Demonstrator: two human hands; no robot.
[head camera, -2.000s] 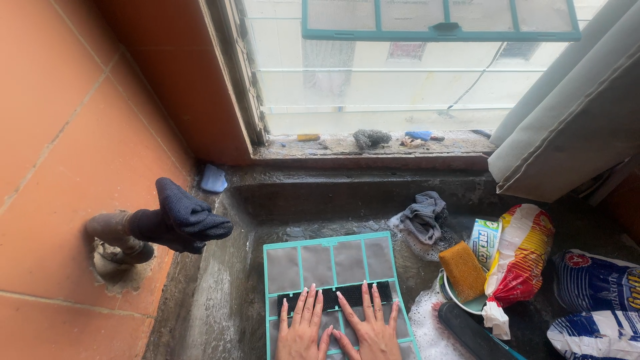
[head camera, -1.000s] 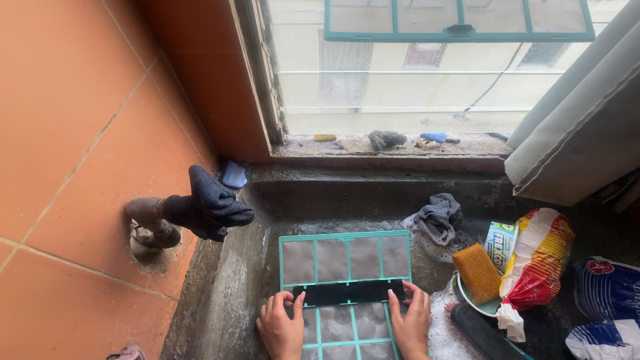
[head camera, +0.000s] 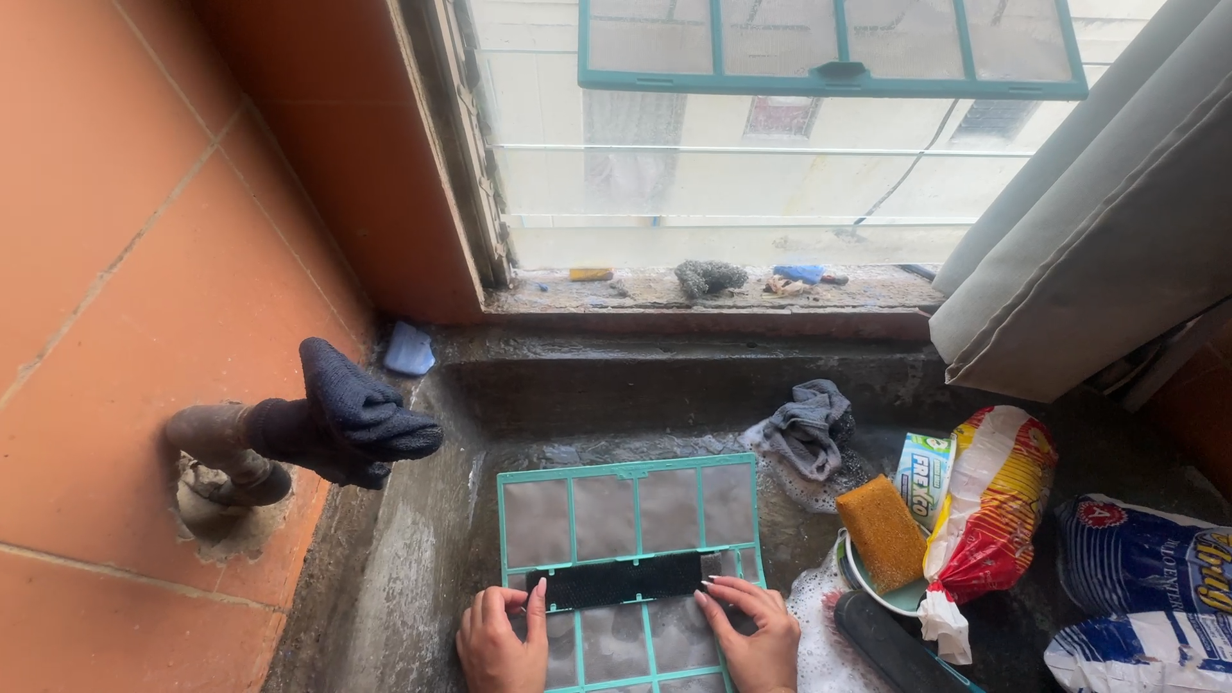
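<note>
A teal-framed mesh air filter (head camera: 605, 516) lies at the bottom middle in a wet concrete basin. Across its middle sits a black strip (head camera: 626, 579) of filter material. My left hand (head camera: 505, 633) has its thumb and fingers closed on the strip's left end. At the right end, my right hand (head camera: 751, 628) touches the strip and filter with thumb and fingertips; whether it grips them is hard to tell. A second teal-framed filter (head camera: 837, 81) is up against the window louvres.
Right of the filter are soap suds (head camera: 818, 616), a wet grey cloth (head camera: 810, 429), an orange sponge (head camera: 881, 532) on a tub, a dark-handled brush (head camera: 895, 645) and detergent bags (head camera: 1001, 500). A dark glove (head camera: 361, 419) covers a pipe at left. Steel wool (head camera: 709, 278) rests on the sill.
Two seconds ago both hands lay flat with spread fingers over the strip; now they are at its two ends. The strip's right end has moved inward from the filter's right edge since one second ago.
</note>
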